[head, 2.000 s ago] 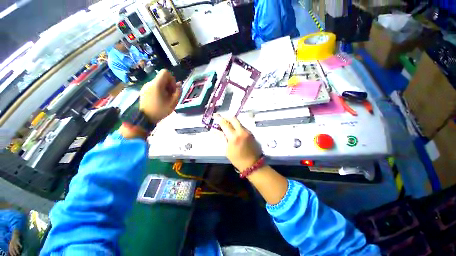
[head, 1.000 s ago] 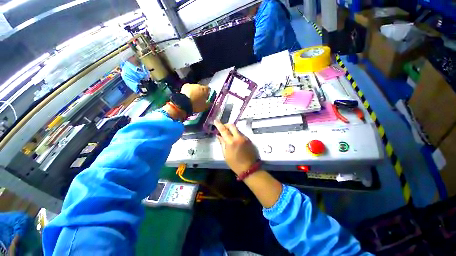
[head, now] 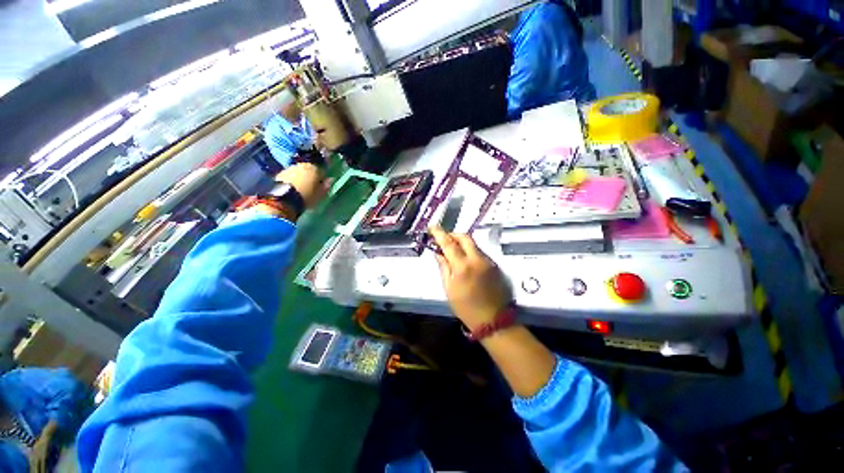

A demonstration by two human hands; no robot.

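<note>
My left hand (head: 301, 182) is at the upper left, its fingers closed at the edge of a mint-green cover frame (head: 322, 262). The cover is an open rectangle beside the press table's left edge, off the nest. The black nest (head: 366, 229) is uncovered, with a maroon phone frame (head: 403, 201) lying in it. My right hand (head: 474, 282) pinches the lower corner of another maroon phone frame (head: 501, 187), which is tilted up just right of the nest. My left fingertips are small and blurred.
The white press table (head: 555, 312) holds a perforated plate (head: 546, 211), yellow tape (head: 623, 118), pink sheets (head: 597, 193), a red-handled tool (head: 678, 226) and a red stop button (head: 626, 287). A meter (head: 341, 353) lies on the green bench (head: 310, 411). A person in blue (head: 548, 57) is behind.
My left hand has gripped the mint-green cover and moved it left off the nest, exposing the phone frame inside. My right hand still holds its phone frame. The view has shifted.
</note>
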